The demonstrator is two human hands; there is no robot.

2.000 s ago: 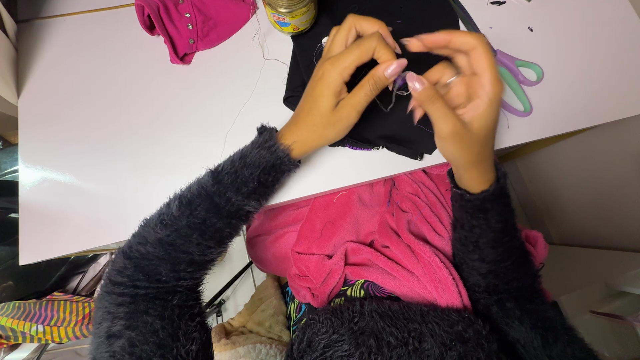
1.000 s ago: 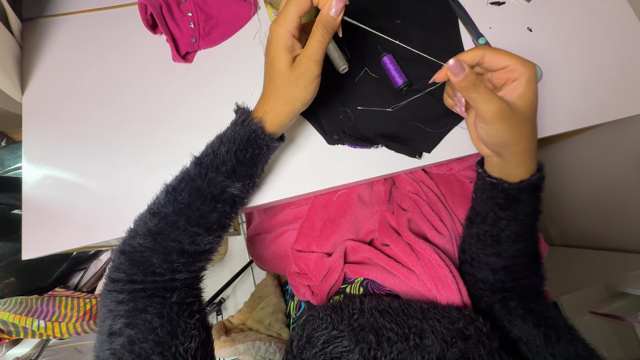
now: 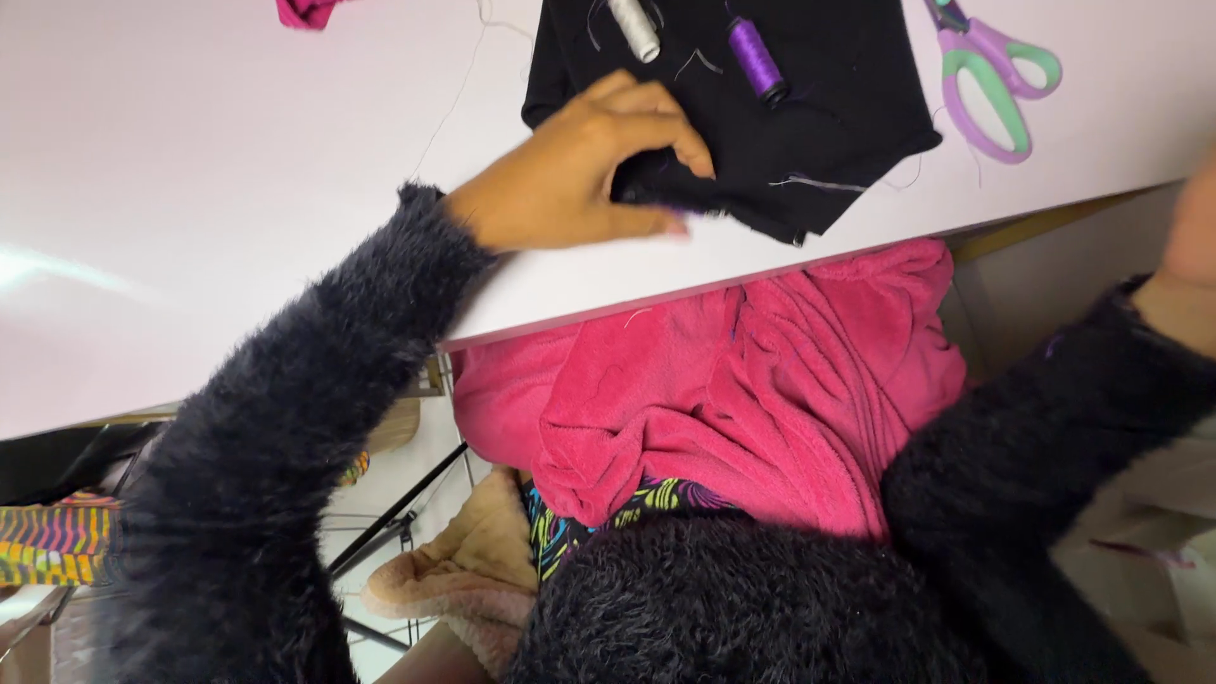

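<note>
My left hand [image 3: 598, 166] rests at the near left edge of a black cloth [image 3: 807, 104], thumb and fingers apart, with no object seen in its grasp. At the right edge of the view my right hand [image 3: 1195, 237] is blurred and partly cut off, so its fingers are hidden. On the cloth lie a spool of purple thread [image 3: 755, 59] and a spool of light grey thread [image 3: 635, 28]. A light strand of thread [image 3: 825, 183] crosses the cloth's near right part. Scissors with purple and green handles [image 3: 988, 90] lie right of the cloth.
The white table [image 3: 237, 171] has its near edge just below the cloth. A pink fleece cloth [image 3: 703, 399] covers my lap. Part of a pink garment [image 3: 306, 9] shows at the top, and a loose thread [image 3: 456, 100] lies left of the black cloth.
My left hand has come down to the cloth's near left edge. My right hand has moved far right, away from the cloth. The thread stretched between my hands is no longer held up there.
</note>
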